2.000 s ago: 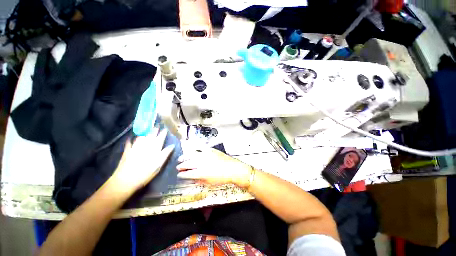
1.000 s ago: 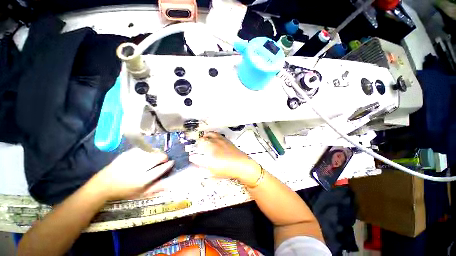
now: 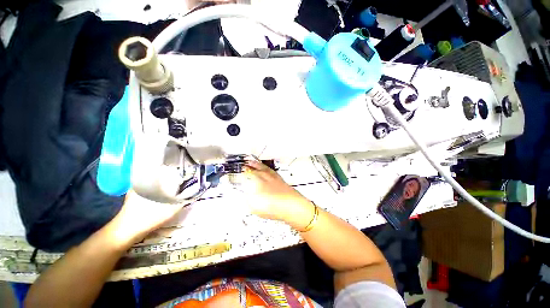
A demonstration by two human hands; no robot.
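The dark garment (image 3: 66, 132) lies on the white table left of the sewing machine (image 3: 289, 114). My left hand (image 3: 142, 213) is at the left end of the machine head, low beside the blue guard (image 3: 116, 150); its fingers are partly hidden under the head. My right hand (image 3: 265, 191) rests by the needle area (image 3: 232, 165), with fingertips close to the presser foot. A little dark cloth shows between the hands at the needle. What each hand's fingers hold cannot be made out.
A green-handled tool (image 3: 336, 170) lies under the machine arm. A phone-like dark rectangle (image 3: 403, 198) is to its right. A white hose runs from the blue cylinder (image 3: 341, 72) to the right. A measuring strip (image 3: 199, 252) follows the front edge. A cardboard box (image 3: 467, 240) stands right.
The view has moved closer to the machine head. My left hand has shifted from flat on the cloth to beside and partly under the head. The cloth between my hands now shows less.
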